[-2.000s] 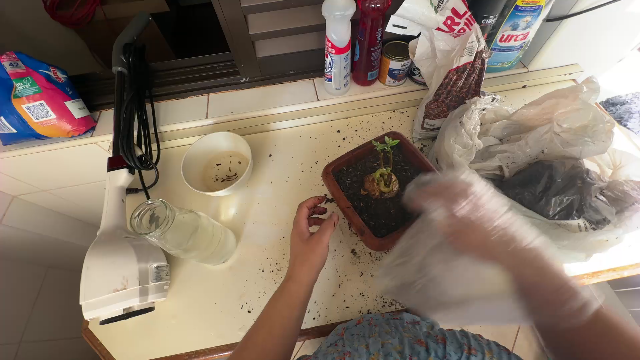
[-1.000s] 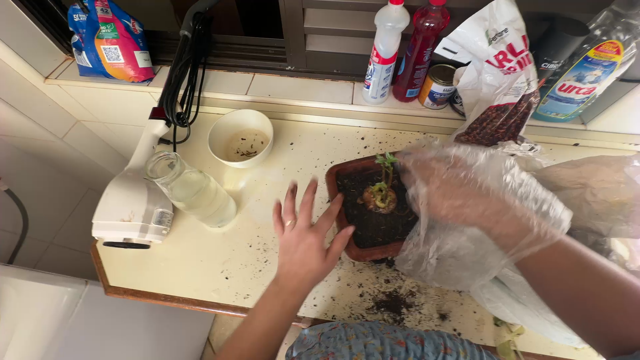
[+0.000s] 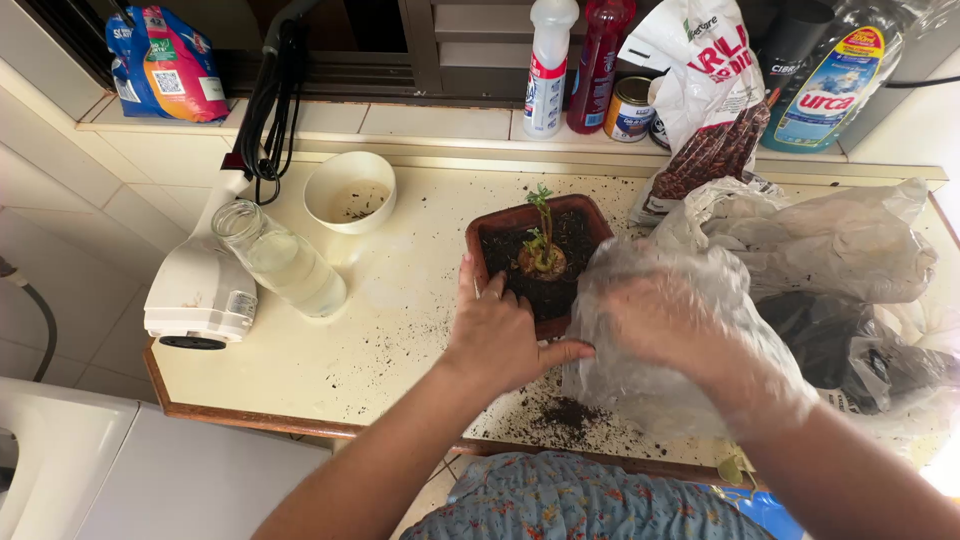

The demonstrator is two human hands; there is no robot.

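Observation:
A square brown plastic pot (image 3: 498,221) of dark soil stands on the cream countertop, with a sprouting bulb-like plant (image 3: 543,259) upright in it. My left hand (image 3: 495,330) lies over the pot's front left corner, fingertips at the rim and soil, thumb stretched out to the right and nothing held. My right hand (image 3: 652,315), blurred, is inside a clear plastic bag (image 3: 675,390) at the pot's right side; the plastic covers its fingers, so their hold cannot be made out. Spilled soil (image 3: 566,420) lies below the pot near the front edge.
At the left are a glass bottle of clear liquid (image 3: 296,274), a white bowl (image 3: 350,193) and a corded white appliance (image 3: 202,285). Crumpled plastic bags (image 3: 840,240) lie at the right, by a bark-filled bag (image 3: 705,142). Cleaning bottles (image 3: 546,75) and a can (image 3: 628,109) line the ledge.
My left hand has moved from beside the pot onto its front left corner. The right hand stays in the clear bag by the pot. Dark soil shows on the counter that the bag covered two seconds ago.

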